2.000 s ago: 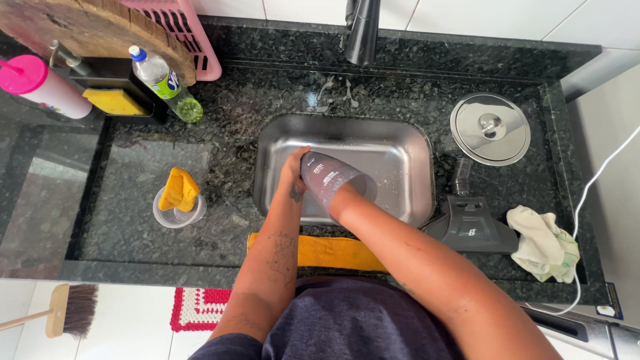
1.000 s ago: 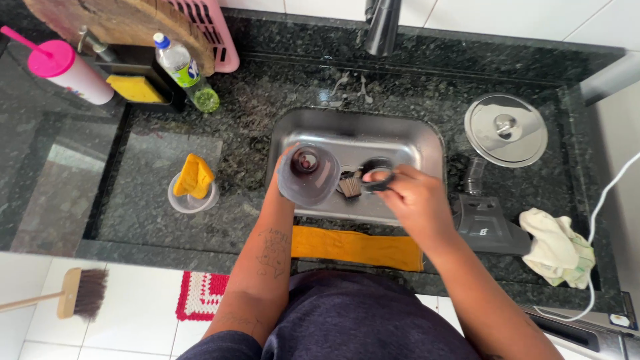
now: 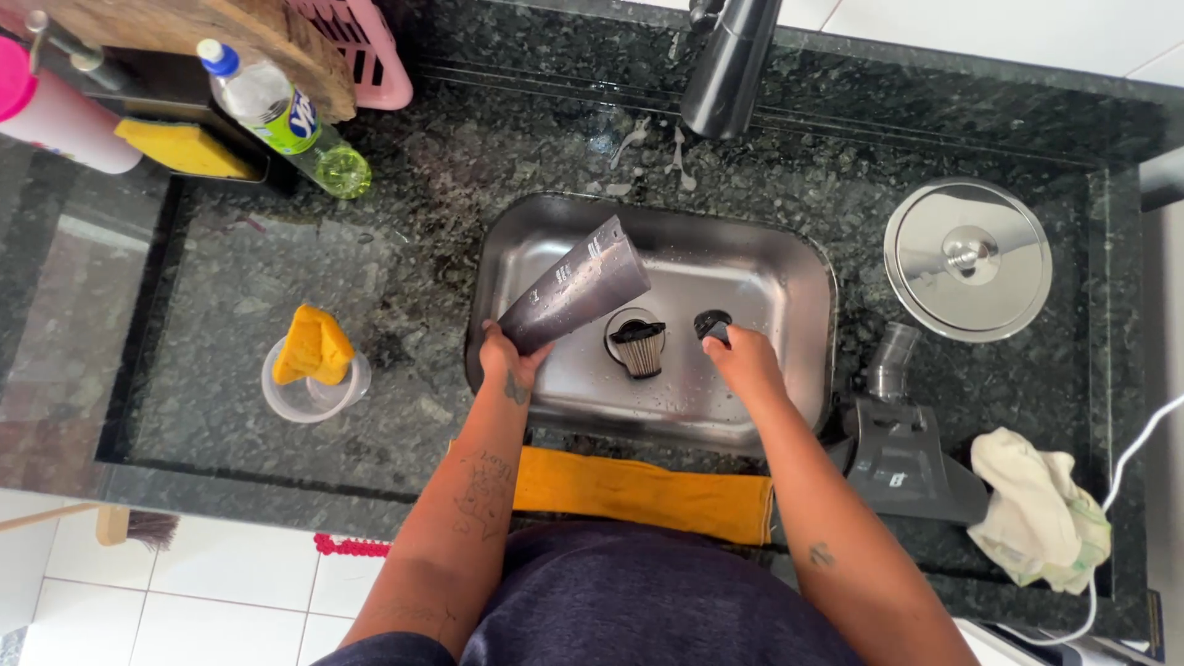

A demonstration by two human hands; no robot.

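Note:
My left hand (image 3: 514, 356) grips the narrow end of a wet, translucent dark plastic vacuum dust cup (image 3: 578, 287), tilted over the left part of the steel sink (image 3: 731, 402). A small round black plastic part (image 3: 712, 326) is pinched in my right hand (image 3: 745, 361), over the right part of the basin. Between the two hands, a pleated filter with a black rim (image 3: 640, 350) lies in the sink at the drain.
Left of the sink, a plastic tub (image 3: 319, 398) holds a yellow cloth (image 3: 314, 344). A black faucet (image 3: 731, 69) overhangs the back. Rightward are a steel lid (image 3: 968, 259), a dark vacuum body (image 3: 902, 458) and a pale cloth (image 3: 1036, 509). An orange cloth (image 3: 638, 490) lies along the front edge.
The dust cup has turned from its open end facing up to lying tilted, its wide end toward the upper right. My right hand, inside the cup two seconds ago, now holds the black part away from it.

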